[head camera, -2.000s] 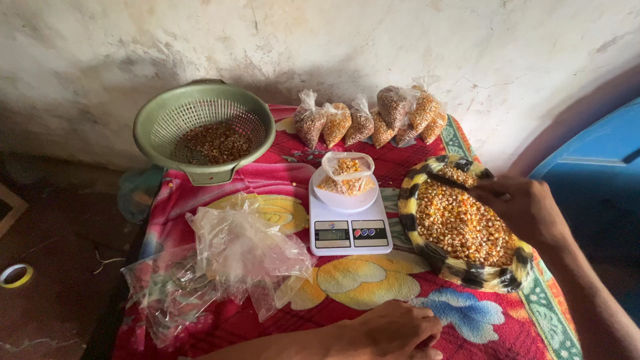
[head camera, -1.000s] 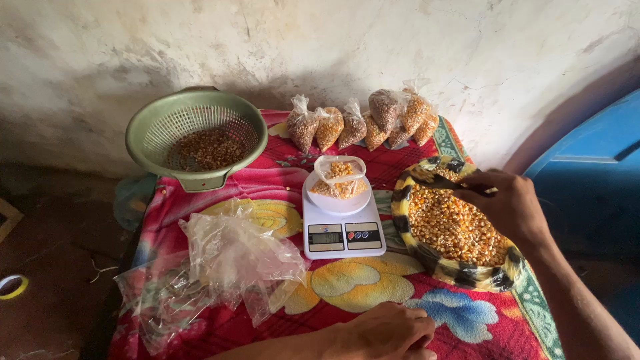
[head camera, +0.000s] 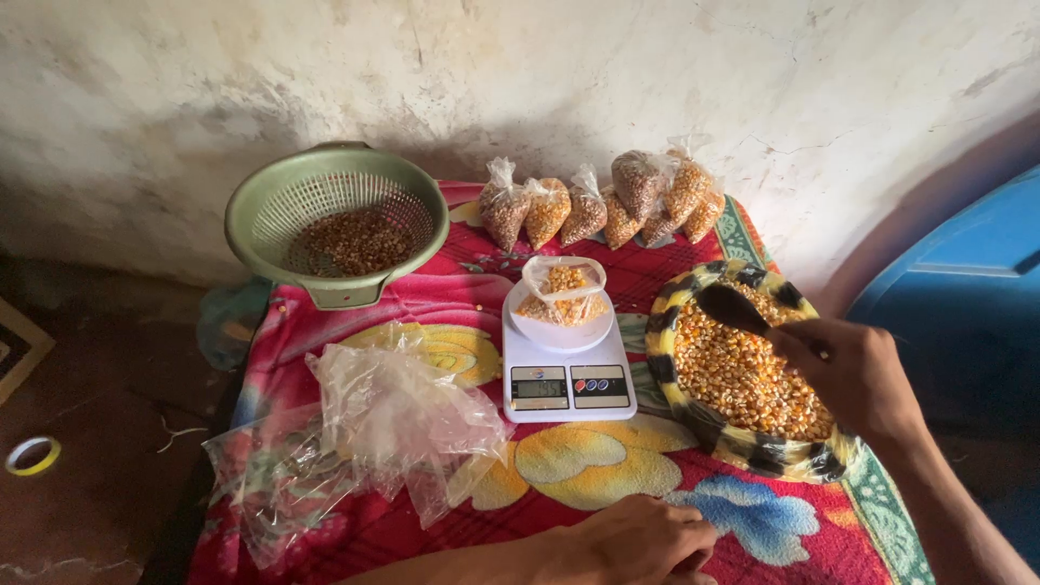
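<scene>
My right hand (head camera: 853, 378) grips a dark spoon (head camera: 731, 309) by its handle, its bowl over the corn kernels (head camera: 731, 370) in a round container with a yellow-and-black rim (head camera: 662, 357). An open clear plastic bag (head camera: 565, 296) partly filled with corn kernels stands on the round plate of a white digital kitchen scale (head camera: 569, 413), whose display is lit. My left hand (head camera: 650, 536) rests on the floral cloth near the front edge, below the scale, fingers curled; whether it holds anything is hidden. Empty clear plastic bags (head camera: 398, 414) lie to the left of the scale.
A green plastic colander (head camera: 337, 162) with dark reddish kernels stands at the back left. Several tied bags of kernels (head camera: 548, 211) line the back by the wall. A blue plastic object (head camera: 959, 301) is at the right. A roll of tape (head camera: 32, 456) lies on the floor.
The spoon, full of kernels over the container two seconds ago, now shows a dark, bare back or bowl. My left hand has stayed near the front edge.
</scene>
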